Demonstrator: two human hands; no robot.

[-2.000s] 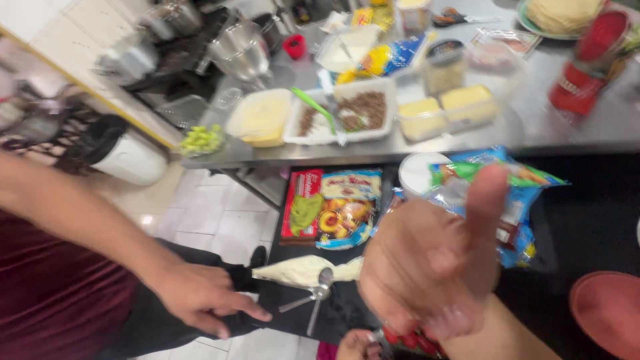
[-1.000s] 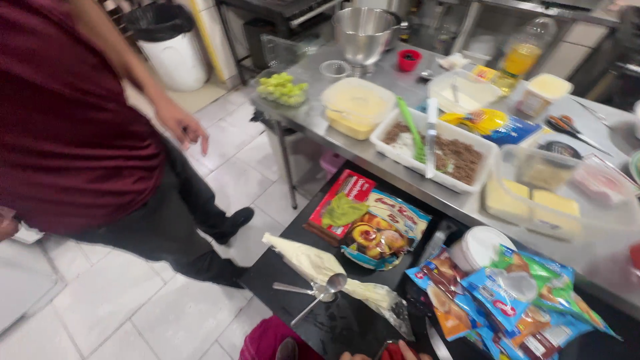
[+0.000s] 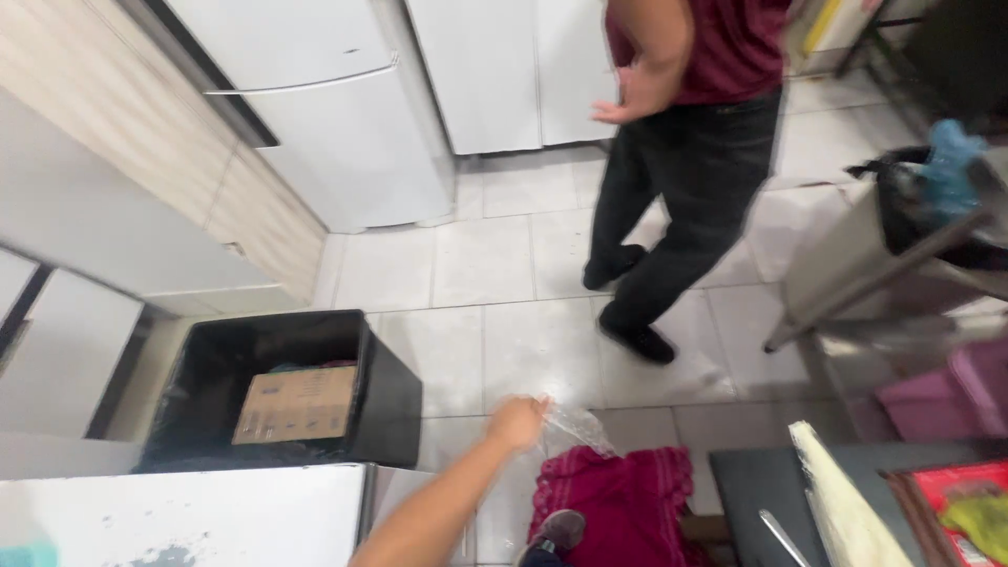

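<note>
My left hand [image 3: 518,421] reaches out at the lower middle of the head view, its fingers closed on a crumpled piece of clear plastic [image 3: 579,427]. The plastic hangs to the right of the fingers, above a magenta cloth [image 3: 614,496]. To the left of the hand stands a black bin [image 3: 390,405] with a flattened piece of cardboard [image 3: 298,403] inside. My right hand is out of view. On the dark table at lower right lie a filled piping bag [image 3: 846,500], a metal utensil [image 3: 780,535] and a red food package [image 3: 972,504].
A person in a maroon shirt and dark trousers [image 3: 685,189] stands on the tiled floor ahead. A white fridge [image 3: 354,150] is behind at left, and a white surface [image 3: 236,512] fills the lower left. At right are a lined waste bin [image 3: 835,244] and pink containers [image 3: 929,402].
The view has swung far to the left, from the counter to the floor and bins. My left hand now shows outstretched with clear plastic in it.
</note>
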